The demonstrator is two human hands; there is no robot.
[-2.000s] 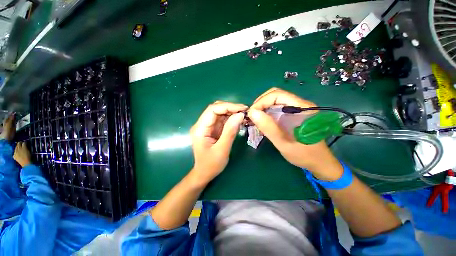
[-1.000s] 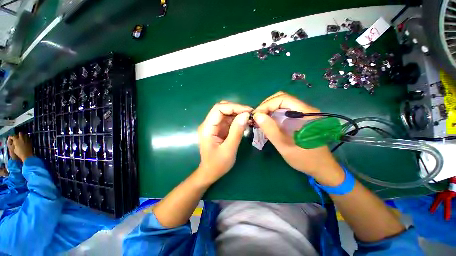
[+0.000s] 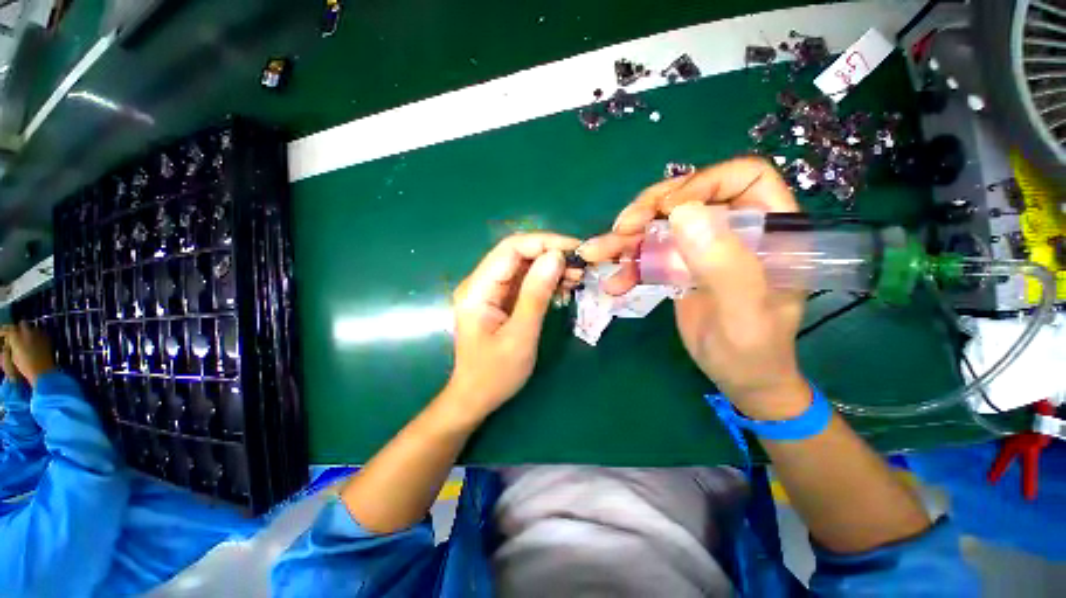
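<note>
My left hand (image 3: 505, 321) pinches a small dark module (image 3: 574, 261) between thumb and fingertips. My right hand (image 3: 736, 298) holds a clear dispensing syringe (image 3: 807, 255) with pinkish content near its front, lying nearly level and pointing left at the module. The syringe tip is too small to make out clearly. The green adapter head (image 3: 898, 266) caps its right end and joins a clear air hose (image 3: 1003, 371). A crumpled white tissue (image 3: 594, 315) shows below the fingertips of both hands.
Stacked black blister trays (image 3: 175, 315) stand at left. A heap of small parts (image 3: 830, 146) lies at upper right by a white label (image 3: 855, 64). A fan (image 3: 1043, 70), pale box (image 3: 988, 175) and red-handled tool (image 3: 1023, 456) are at right. Another person's hand (image 3: 29, 350) shows far left.
My right hand has turned; the syringe body now shows above it and its green head has moved right and up. My left hand still pinches the module. The whole view has shifted slightly.
</note>
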